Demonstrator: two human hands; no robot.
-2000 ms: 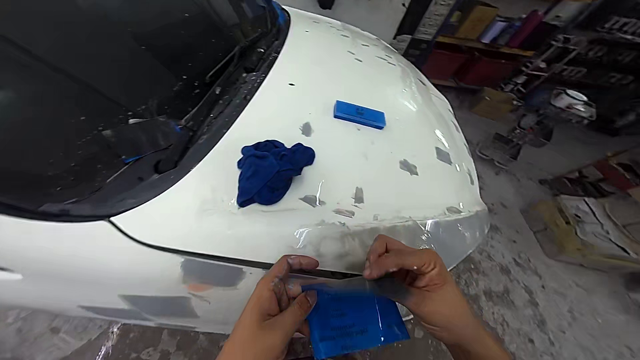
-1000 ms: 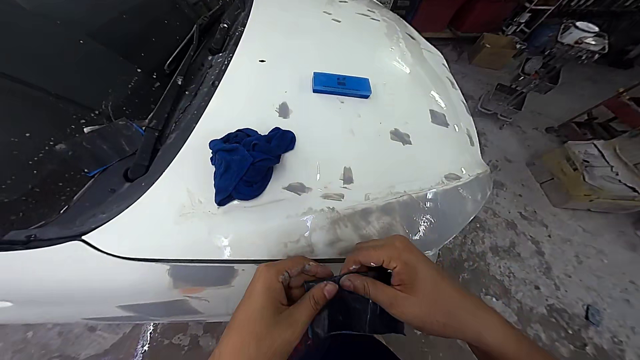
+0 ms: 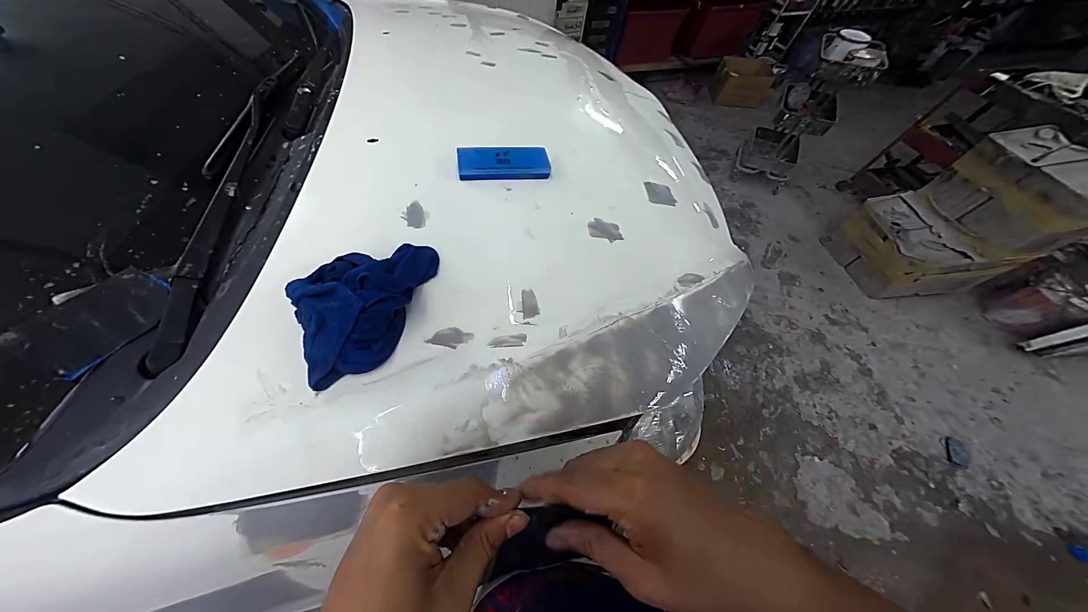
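At the bottom centre my left hand (image 3: 425,540) and my right hand (image 3: 633,518) meet, fingertips close together, pinching a thin dark sheet (image 3: 540,534) between them. Much of the sheet is hidden by the fingers. Just beyond the hands lies the white car hood (image 3: 476,263), with grey sanded patches and a large grey area (image 3: 586,374) along its near edge. A crumpled dark blue cloth (image 3: 357,314) rests on the hood, left of centre. Farther up sits a flat blue rectangular block (image 3: 504,163) bearing writing.
The windshield (image 3: 110,127) and a wiper arm (image 3: 204,246) are at the left. Below the hood gap is the fender (image 3: 170,552). On the stained floor (image 3: 816,408) stand a cardboard box (image 3: 742,82), a wheeled rack (image 3: 778,140) and a paint-marked yellowish box (image 3: 943,229).
Two seconds ago the sheet showed a bright blue printed face; now only a dark surface shows. My hands have come together at its upper edge. The view has shifted.
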